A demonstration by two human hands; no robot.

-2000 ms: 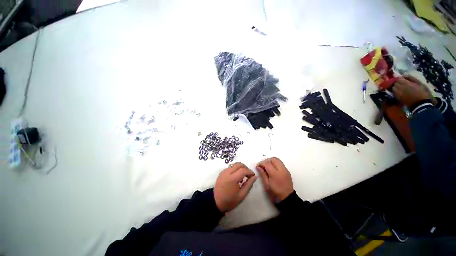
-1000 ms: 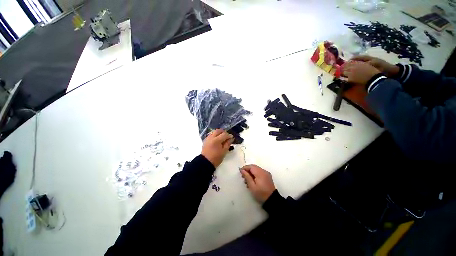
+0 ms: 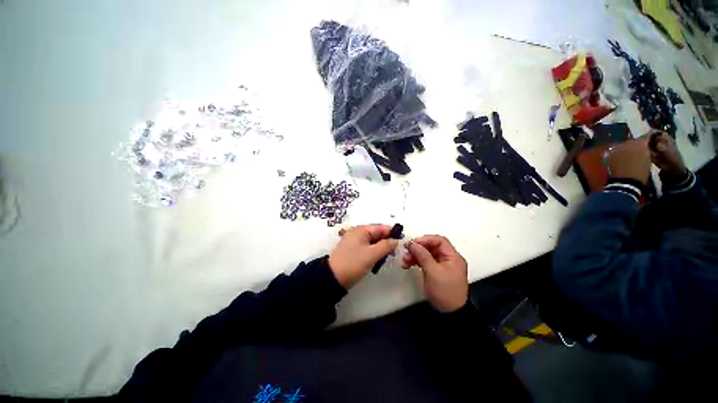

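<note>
My left hand (image 3: 361,253) pinches a short black fabric tab (image 3: 396,231) between thumb and fingers, near the table's front edge. My right hand (image 3: 441,269) is just to its right, thumb and fingertips closed together at the tab; a tiny shiny part seems to be at the fingertips, too small to make out. Ahead and left lies a heap of small dark metal rings (image 3: 316,198). Farther left are scattered silvery-clear parts (image 3: 181,146). A clear plastic bag of black tabs (image 3: 368,88) lies beyond the hands, with tabs spilling from its mouth.
A loose pile of black tabs (image 3: 504,167) lies right of the bag. A white paper slip (image 3: 364,164) is at the bag mouth. At right a neighbour's hands (image 3: 634,160) are over a brown-orange board (image 3: 596,164), near a red and yellow packet (image 3: 581,88).
My left hand has come back from the bag mouth with a black tab and is now beside my right hand. The view has shifted, and the ring heap shows fully again.
</note>
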